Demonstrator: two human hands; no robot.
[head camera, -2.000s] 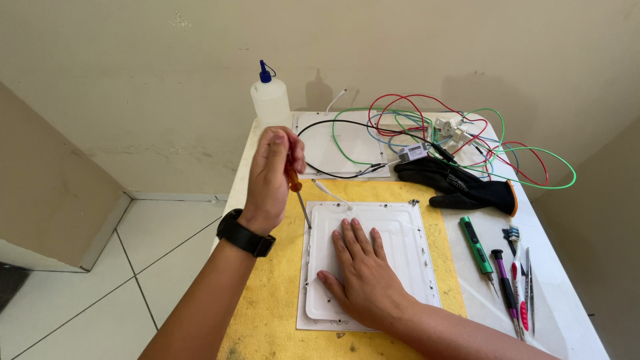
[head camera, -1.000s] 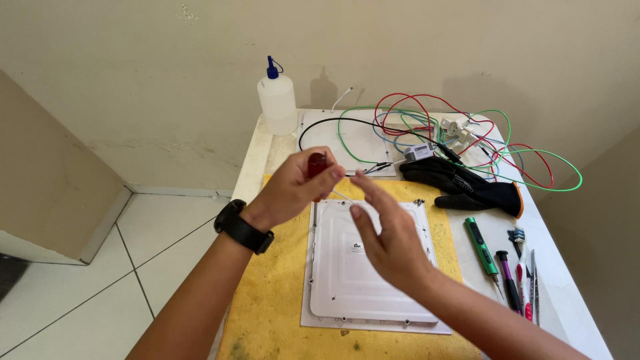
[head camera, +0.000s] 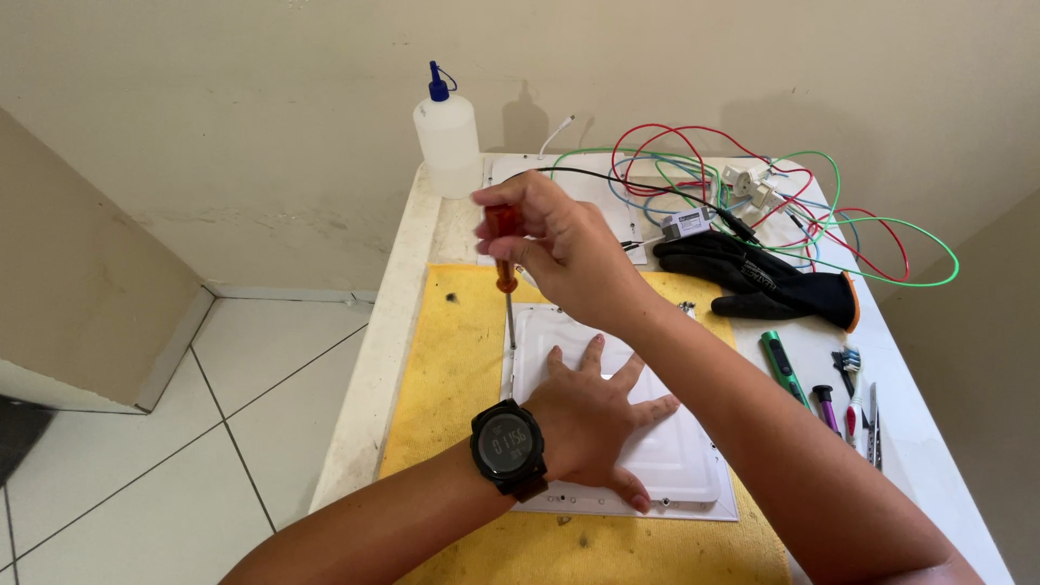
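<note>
My right hand (head camera: 569, 248) grips the orange-red handle of a screwdriver (head camera: 505, 276). The screwdriver stands nearly upright, its tip at a screw spot along the left edge of a white square panel (head camera: 686, 475), which looks like an LED light panel. Across the panel's back, my left hand (head camera: 589, 418) lies palm down with its fingers spread, a black digital watch (head camera: 508, 448) on the wrist. My right forearm passes over the panel's upper right part. Under the panel is a yellow cloth (head camera: 443, 366). Small screws show along the panel's rim.
Behind stand a squeeze bottle (head camera: 448, 142) and a second white panel (head camera: 605, 191). Red, green and blue wires (head camera: 699, 175) tangle near a small driver box (head camera: 686, 223). At right lie a black glove (head camera: 764, 280), a green pen-like tool (head camera: 782, 367), a purple-handled tool (head camera: 826, 406), a toothbrush (head camera: 855, 402) and tweezers (head camera: 874, 431).
The screwdriver has passed from my left hand to my right. My left hand has come down onto the panel, where my right hand lay two seconds ago. My arms now cross.
</note>
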